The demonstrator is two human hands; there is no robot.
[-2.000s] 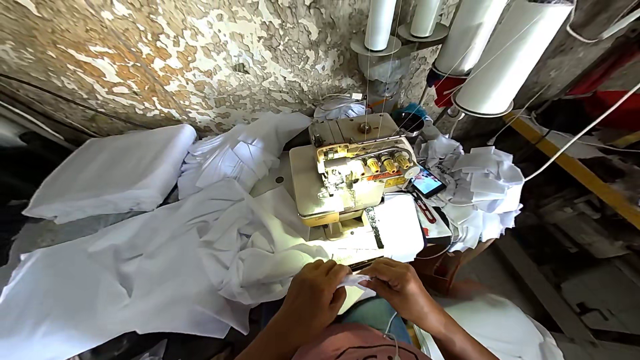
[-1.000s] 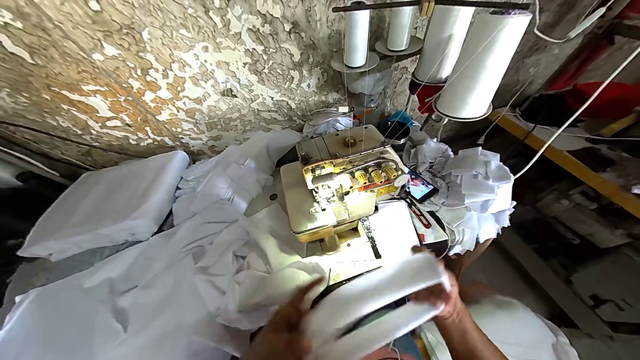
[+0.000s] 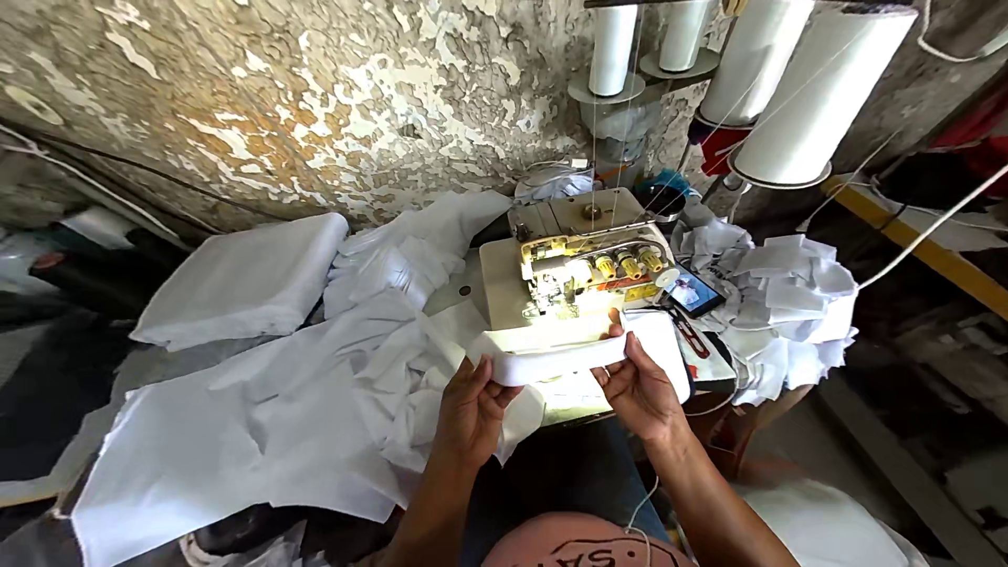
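Note:
A narrow loop of white fabric (image 3: 555,362) is stretched between both hands, just in front of an overlock sewing machine (image 3: 583,260). My left hand (image 3: 476,394) pinches its left end between thumb and fingers. At the other end, my right hand (image 3: 634,374) grips the band, its fingertips near the machine's lit needle area. The needle and presser foot are hard to make out in the glare. Large white fabric (image 3: 260,409) lies rumpled to the left of the machine.
A folded white fabric stack (image 3: 244,276) sits at the back left. Right of the machine are a phone (image 3: 693,289), red-handled thread snips (image 3: 691,335) and a heap of white fabric pieces (image 3: 787,299). Large white thread cones (image 3: 823,94) stand above; threads run down to the machine.
Both hands have moved forward from near the lap toward the machine. The white fabric, bunched small between the fingers at first, is now held out as a stretched loop.

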